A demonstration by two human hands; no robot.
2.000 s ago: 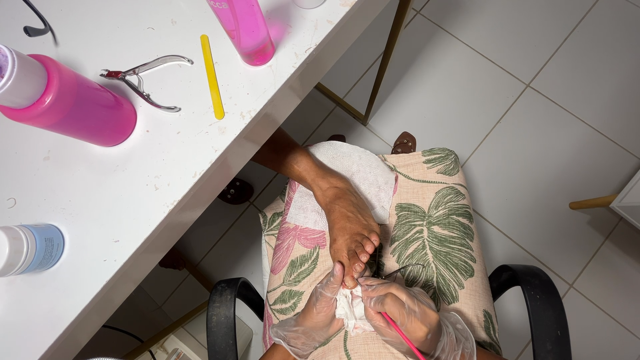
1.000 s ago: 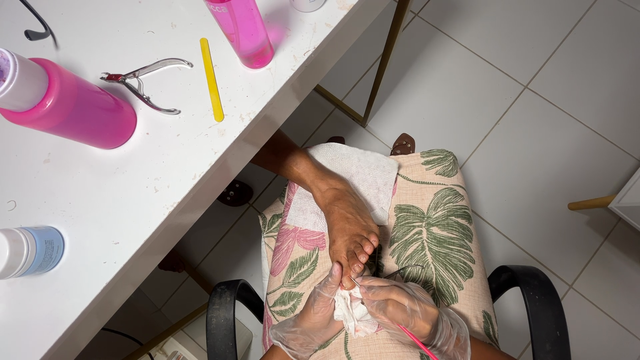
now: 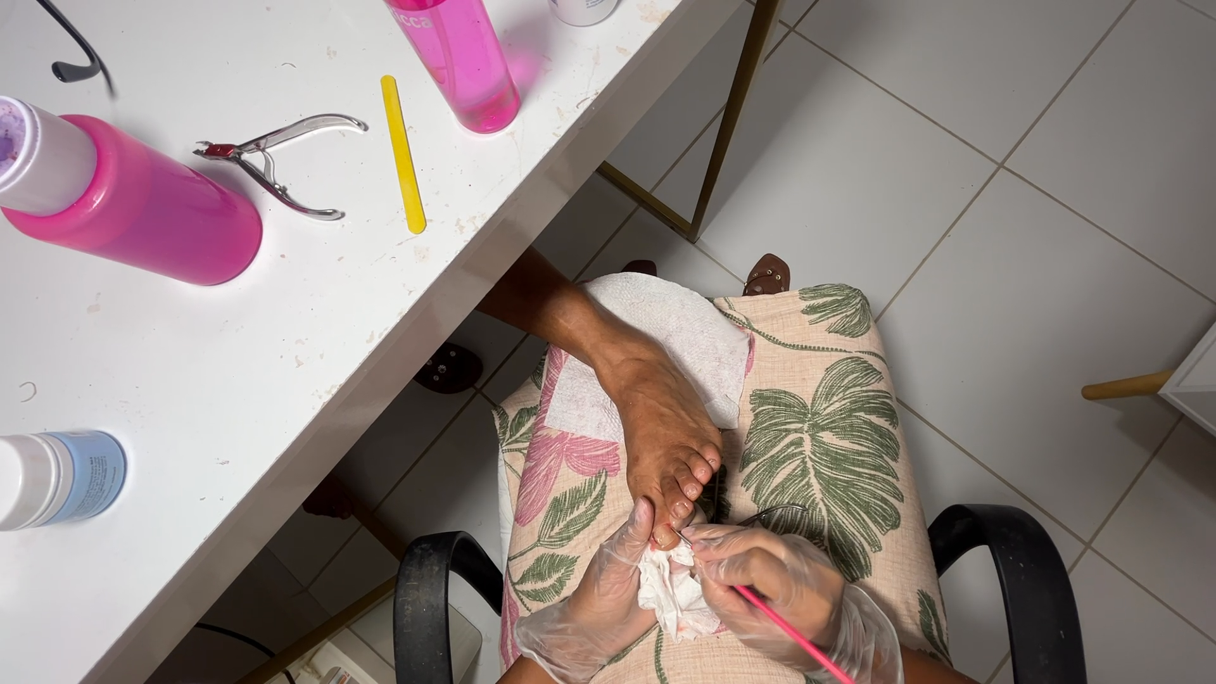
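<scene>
A person's bare foot (image 3: 660, 418) rests over a white paper towel (image 3: 698, 332) on a cushion with a leaf print (image 3: 817, 437). My left hand (image 3: 613, 579), in a clear plastic glove, grips the big toe from the side, with a crumpled white tissue (image 3: 670, 594) just below the toe. My right hand (image 3: 779, 579), gloved too, holds a thin metal tool (image 3: 686, 539) with its tip at the big toenail. A pink stick (image 3: 793, 632) runs out from under the same hand. Redness shows beside the nail.
On the white table (image 3: 237, 361) at left are cuticle nippers (image 3: 275, 157), a yellow nail file (image 3: 404, 157), a pink bottle (image 3: 152, 209), a second pink bottle (image 3: 465, 66) and a blue-and-white jar (image 3: 71, 480). Black armrests (image 3: 1016, 570) flank the cushion; tiled floor shows beyond.
</scene>
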